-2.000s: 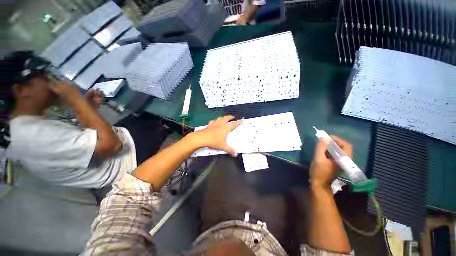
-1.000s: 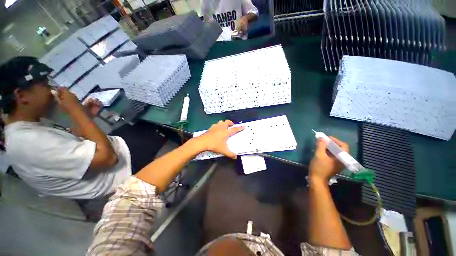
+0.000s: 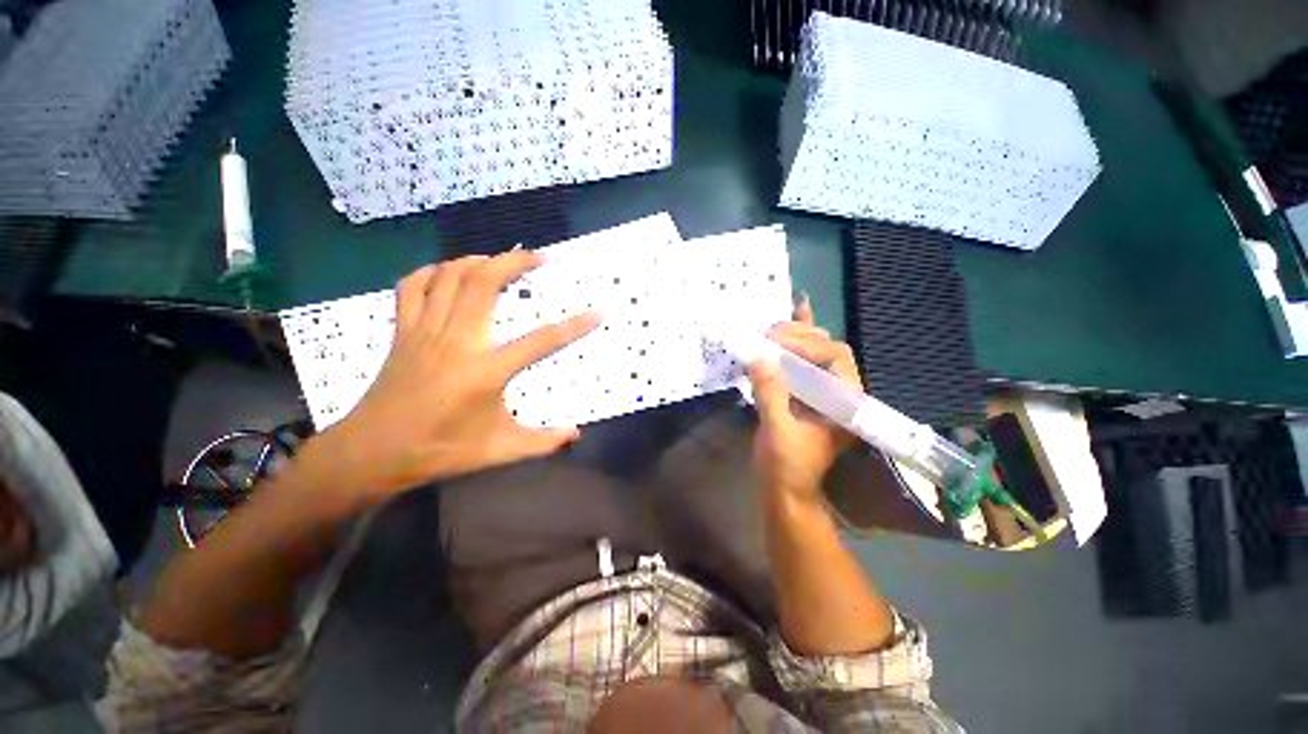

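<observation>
Two overlapping white boards with small dark holes point(image 3: 631, 308) lie at the bench's front edge. My left hand point(image 3: 445, 380) is spread on the left part of the boards and holds them, thumb near the front edge. My right hand point(image 3: 803, 416) holds a clear-white syringe point(image 3: 868, 416) at the boards' right end, its fingertips by the board edge. The syringe's thin end points left over the board; whether it touches cannot be told. Its green cap point(image 3: 973, 480) is at the lower right, with a yellowish-green hose.
White board stacks stand behind at centre point(image 3: 488, 101), right point(image 3: 932, 129) and left point(image 3: 108, 101). A spare syringe point(image 3: 237, 208) lies at left. A black ribbed strip point(image 3: 907, 316) is right of my right hand. A black phone point(image 3: 1021, 459) lies at the lower right. A person's sleeve point(image 3: 50, 502) shows at left.
The view has shifted down and right. My right hand has brought the syringe left from beside the boards to their right end. A second board edge now shows, offset from the other. My left hand stays on them.
</observation>
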